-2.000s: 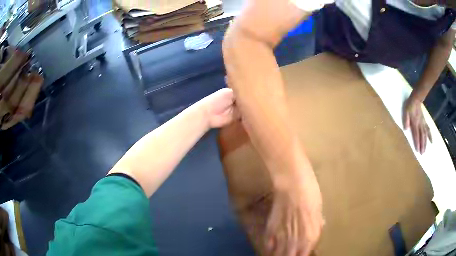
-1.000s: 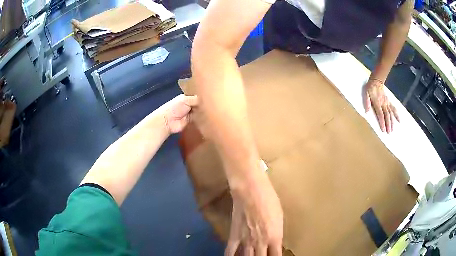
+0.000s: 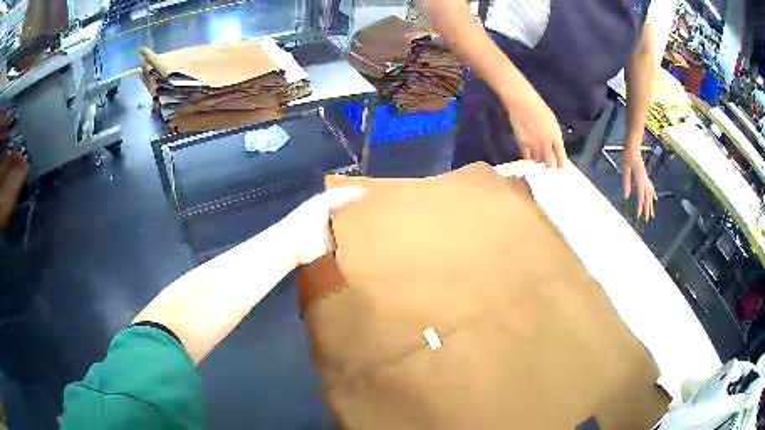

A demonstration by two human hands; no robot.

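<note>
A large tan-brown garment panel (image 3: 495,277) lies over the white table (image 3: 604,243), its left part hanging past the table's edge. A small white sticker (image 3: 432,338) is on its face near a faint seam line. A dark strip (image 3: 589,423) shows at the bottom edge of the picture. A reddish-brown flap (image 3: 320,279) projects at the panel's left edge. My left hand (image 3: 325,222) grips the panel's upper left corner, thumb on top, fingers partly hidden. My right hand is not in the picture.
Another person in a dark apron (image 3: 558,63) stands beyond the table, both arms lowered. Brown cut pieces (image 3: 222,84) are stacked on a metal trolley (image 3: 340,80), with more bundled pieces (image 3: 411,63) above a blue crate (image 3: 403,123). Part of a white machine (image 3: 725,399) shows at lower right.
The other person's arm has drawn back from over the panel, and that person stands farther off. The sticker now shows fully. The dark strip has moved down towards the picture's bottom edge.
</note>
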